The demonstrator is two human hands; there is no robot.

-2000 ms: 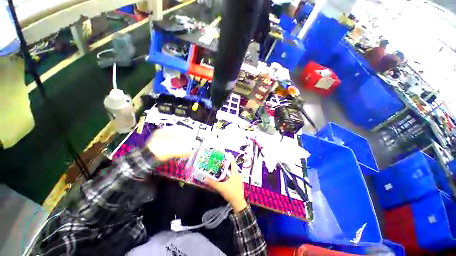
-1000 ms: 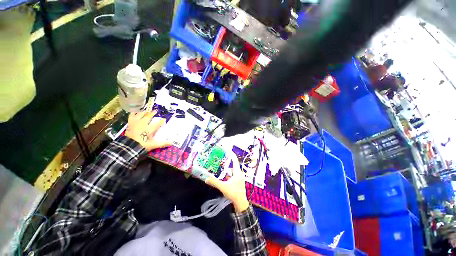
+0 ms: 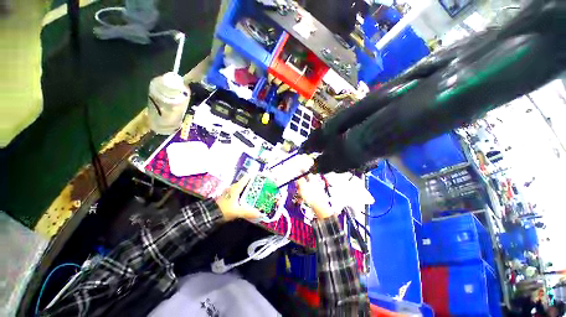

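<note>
The white housing (image 3: 282, 209) with a green circuit board (image 3: 263, 196) in its open side is held over the front edge of the mat. My left hand (image 3: 237, 202) grips its left side. My right hand (image 3: 316, 195) is just right of the housing; its fingers are blurred, and whether they hold anything is unclear. A large black electric screwdriver (image 3: 397, 117) hangs close to the camera, its thin shaft pointing at the board. A white cord with a plug (image 3: 264, 249) hangs from the housing. A white back cover (image 3: 188, 158) lies at left.
A dispensing bottle (image 3: 167, 105) stands at the left of the bench. Blue and red bins (image 3: 298, 67) and a white frame with square openings (image 3: 300, 121) are behind the work. Papers (image 3: 350, 192) lie at right, beside large blue totes (image 3: 392, 229).
My left hand has moved right from the bench onto the housing's left side. My right hand has left the housing and sits to its right. The screwdriver now hangs lower, nearer the board.
</note>
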